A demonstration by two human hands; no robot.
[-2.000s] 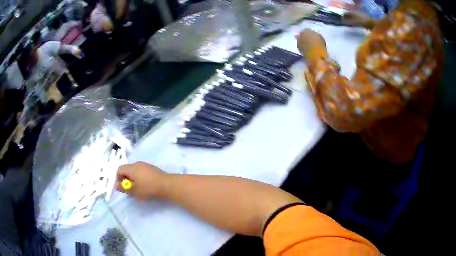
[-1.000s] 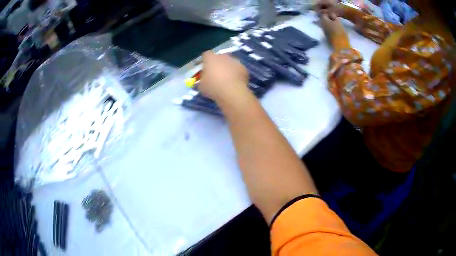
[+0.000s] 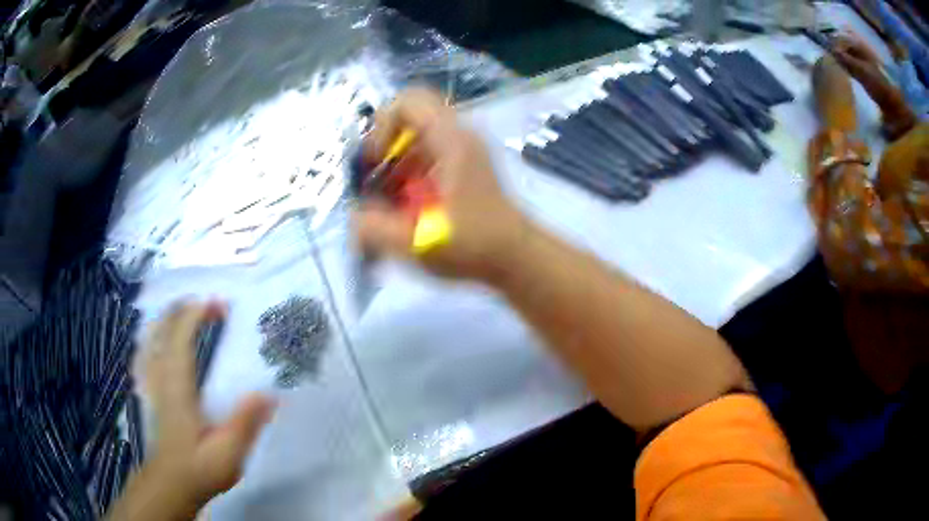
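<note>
My right hand (image 3: 448, 193), blurred, is closed around the screwdriver (image 3: 420, 204) with red handle and yellow parts, above the table near the white strips. Something dark shows by its fingers; I cannot tell what. My left hand (image 3: 194, 407) is at lower left with fingers spread, over or beside a few black tubes (image 3: 209, 341); it holds nothing that I can see. The pile of small screws (image 3: 293, 339) lies between the hands. White strips (image 3: 255, 178) lie in a loose heap on the clear bag (image 3: 188, 97).
A heap of black tubes (image 3: 61, 377) is at the left edge. Black pieces with white ends (image 3: 642, 127) lie in a row at the back right. A person in an orange patterned sleeve (image 3: 866, 224) is at the right edge. The table edge (image 3: 509, 443) runs along the front.
My right hand has moved from the row of black pieces back toward the white strips with the screwdriver. My left hand has come into view at lower left. The view has shifted.
</note>
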